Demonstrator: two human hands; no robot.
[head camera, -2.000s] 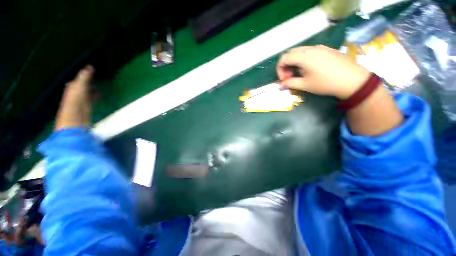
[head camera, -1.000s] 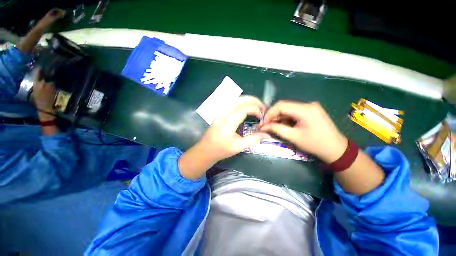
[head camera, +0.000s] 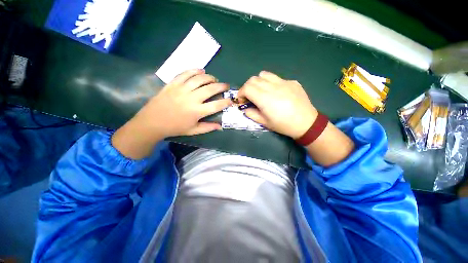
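A phone mid-frame assembly (head camera: 237, 119), silver-white with circuitry along its top, lies on the mat, partly hidden under both hands. My left hand (head camera: 182, 105) grips its left end, with the thumb at the lower corner and fingers along the upper left. My right hand (head camera: 279, 105) is over its upper right part with fingers curled. A small dark piece shows under its fingertips; whether it is a tool or a phone part is unclear. A dark red band is on my right wrist.
A white sheet (head camera: 189, 54) lies beyond my left hand. A blue box (head camera: 61, 18) with white strips is upper left. Orange flex cables (head camera: 363, 88) lie right of my right hand, with bagged cables (head camera: 426, 118) and a clear bag (head camera: 455, 146) farther right. A white edge (head camera: 349, 19) runs behind.
Earlier my left hand was out at the left and my right hand at the orange cables; then both came together over the phone. Now my hands are lower and flatter on it. The view has shifted.
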